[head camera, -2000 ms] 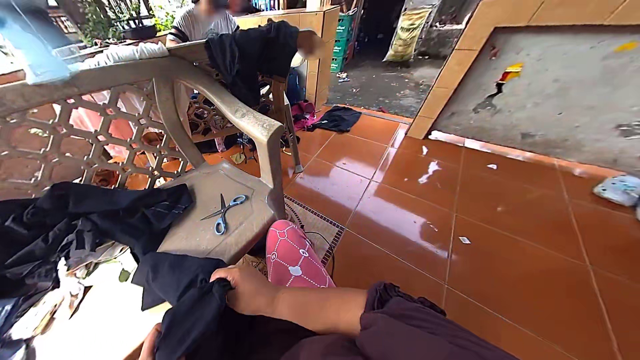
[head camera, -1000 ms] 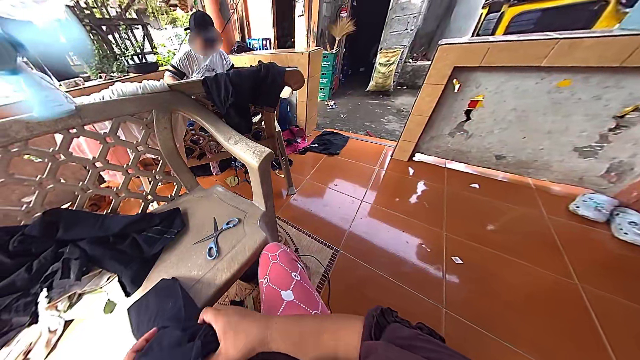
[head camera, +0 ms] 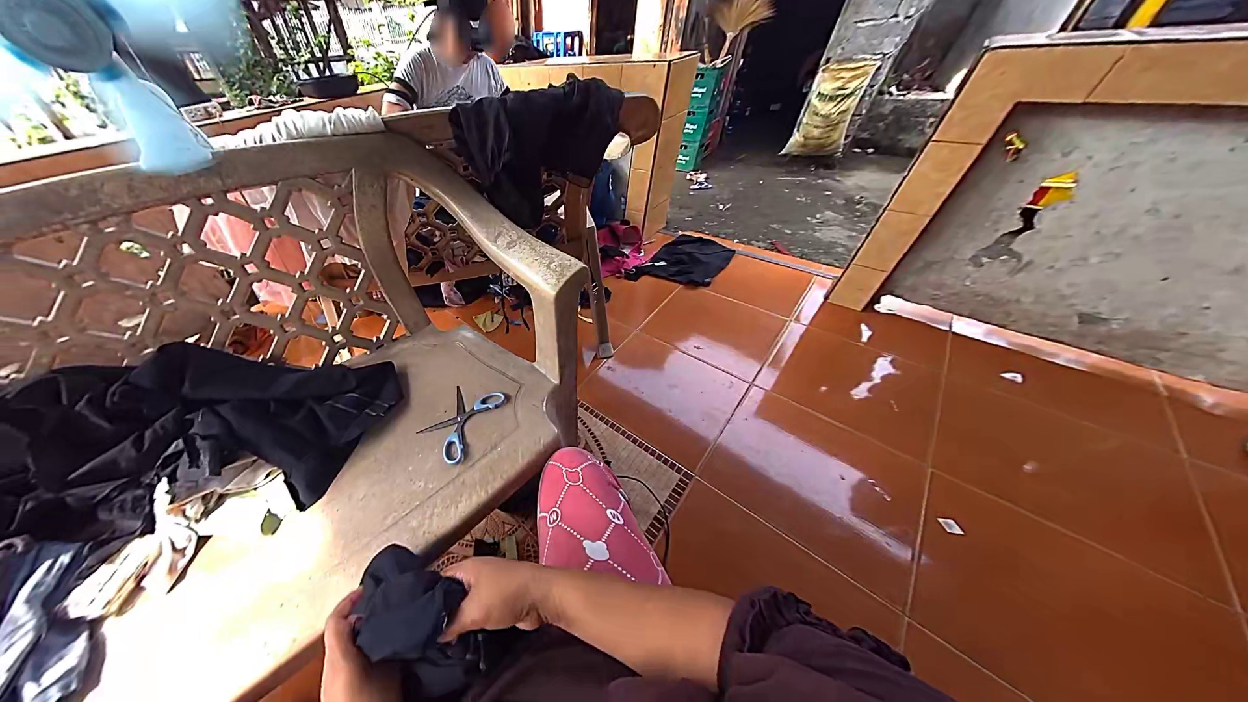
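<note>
A bunched piece of black cloth (head camera: 405, 609) is held low in front of me, near the front edge of a tan plastic bench (head camera: 429, 468). My left hand (head camera: 351, 648) grips its left side. From the right, my right hand (head camera: 497, 595) closes on the cloth, its fingertips partly hidden in the folds. Scissors with blue handles (head camera: 461, 426) lie partly open on the bench seat, beyond my hands. Dark garments (head camera: 253, 409) are heaped on the seat at the left, with pale and grey cloth scraps (head camera: 156, 546) beside them.
Beyond the bench, a person (head camera: 448, 73) sits near a second chair with black clothing (head camera: 536, 127) draped over it. A black cloth (head camera: 687, 260) lies on the orange tiled floor (head camera: 829, 468). A low wall (head camera: 1121, 234) borders the right. A blue fan (head camera: 146, 107) blurs at top left.
The black cloth, whose flap spread over the bench edge earlier, is now gathered into a compact bundle between my hands. The seated person's head is lowered less clearly in view; the scissors have stayed put.
</note>
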